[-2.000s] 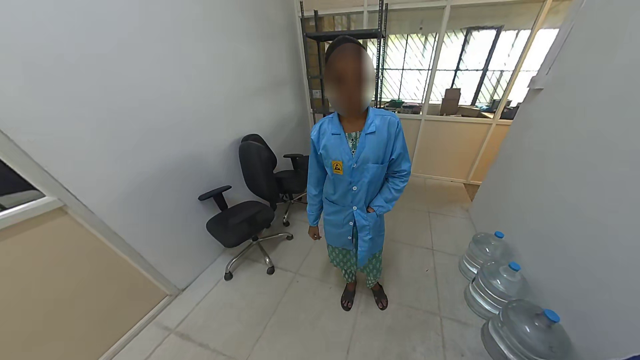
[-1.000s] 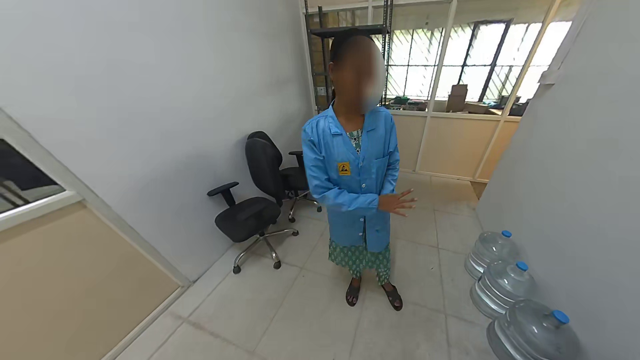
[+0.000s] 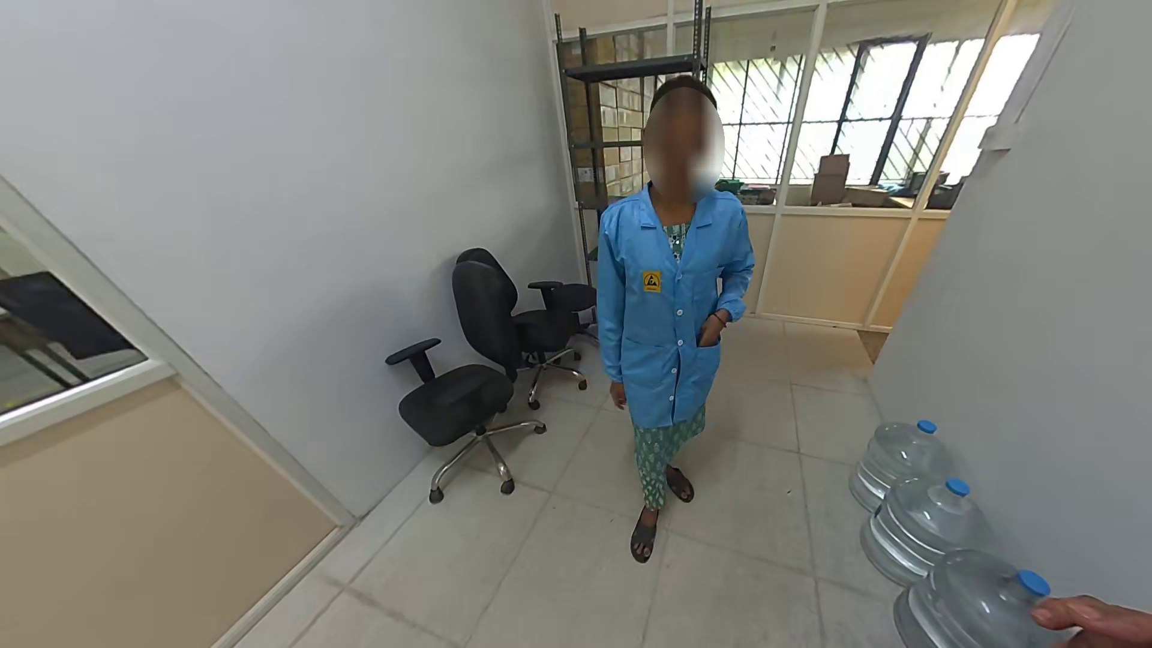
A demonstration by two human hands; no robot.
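Observation:
At the lower right edge of the head view, part of my right hand [image 3: 1093,621] shows, a thumb or finger extended toward the blue cap of the nearest large clear water bottle [image 3: 967,601]. Whether it touches the bottle cannot be told, and the rest of the hand is cut off by the frame. Behind that bottle stand a second water bottle [image 3: 927,526] and a third water bottle [image 3: 900,457], all blue-capped, along the right wall. My left hand is out of view.
A person in a blue lab coat [image 3: 670,315] stands ahead on the tiled floor [image 3: 576,576], one hand at a coat pocket. Black swivel chairs [image 3: 459,400] stand by the left wall. Behind are a metal rack [image 3: 630,67], a partition [image 3: 819,270] and cardboard boxes [image 3: 830,180].
My right hand has come into view at the lower right. The person in the coat, whose forearm was across the front a second ago, now has that hand at the pocket and the feet apart.

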